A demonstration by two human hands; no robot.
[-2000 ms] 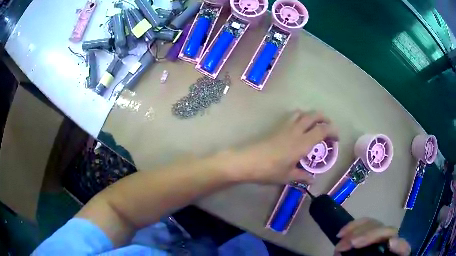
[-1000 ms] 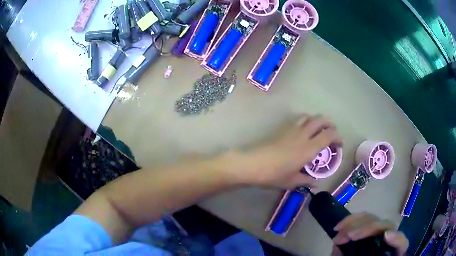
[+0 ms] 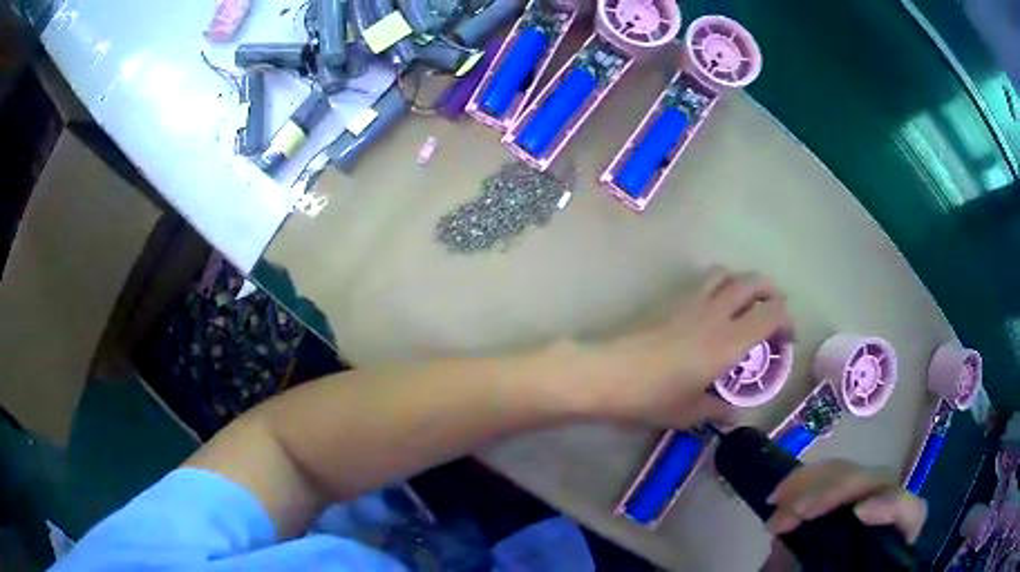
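Observation:
A half-assembled pink fan unit point(image 3: 666, 476) lies on the tan mat, blue battery cell in its open handle. My left hand point(image 3: 682, 358) reaches across from the left and grips its round head; the fingers cover part of the head and board. My right hand point(image 3: 847, 499) at the lower right holds a black electric screwdriver point(image 3: 761, 464), its tip at the circuit board between head and battery. The exact contact of the tip is too small to tell. A heap of tiny screws point(image 3: 503, 209) lies on the mat above my left forearm.
Several more fan units lie at the top point(image 3: 660, 151) and right point(image 3: 865, 374). Wired grey cylinders point(image 3: 332, 45) are jumbled on the white surface point(image 3: 134, 67) at upper left. A brown cardboard box point(image 3: 73, 279) and a bin of dark parts point(image 3: 229, 346) are at the left.
The view has shifted, so the bench things appear farther right. Both hands keep the same hold, and the screwdriver tip stays at the board.

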